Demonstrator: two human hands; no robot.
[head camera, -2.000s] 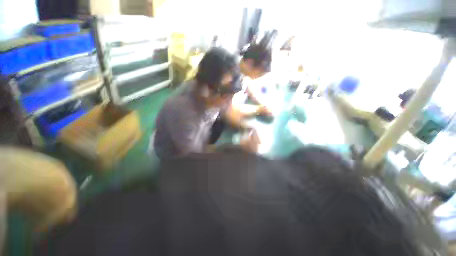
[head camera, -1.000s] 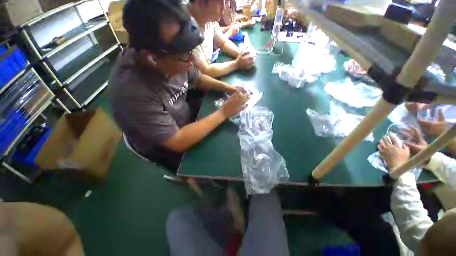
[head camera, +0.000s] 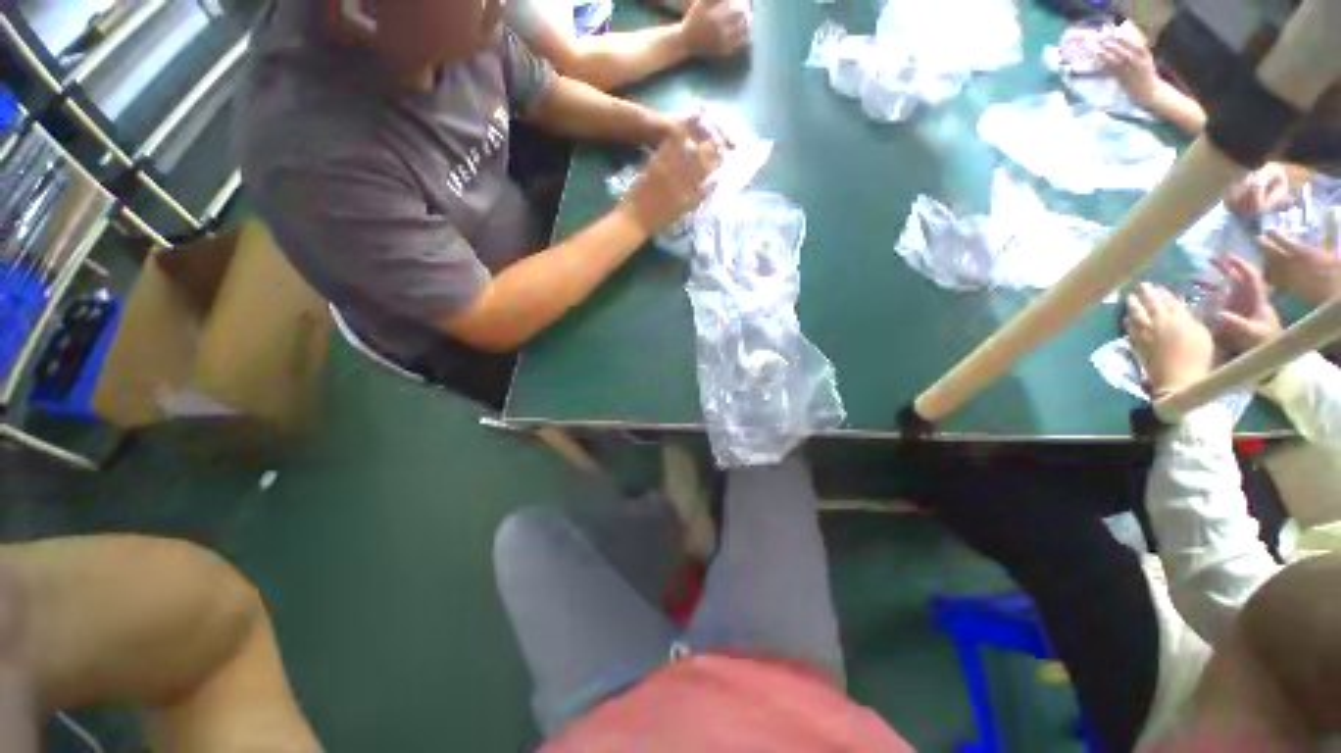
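Neither of my hands is in view. A bare bent arm (head camera: 177, 618), which seems to be mine, shows at the lower left edge, and part of another (head camera: 1294, 640) at the lower right. Nearest in front of me, a crinkled clear plastic bag (head camera: 765, 390) lies on the green bench and hangs slightly over its front edge, above my grey-trousered knee. A second clear bag (head camera: 747, 236) lies just behind it, touching or overlapping it. Round shapes show faintly through the film.
A seated person (head camera: 390, 191) handles clear plastic on the left. Others' hands (head camera: 1169, 338) work at the right. Clear bags (head camera: 1015, 243) lie across the bench. A cream pipe (head camera: 1088, 280) slants over it. An open carton (head camera: 221, 331) and blue stool (head camera: 993, 633) stand on the floor.
The view has swung down from the room to the bench and my lap. My red top now shows. The two nearest bags look unmoved since the previous frame.
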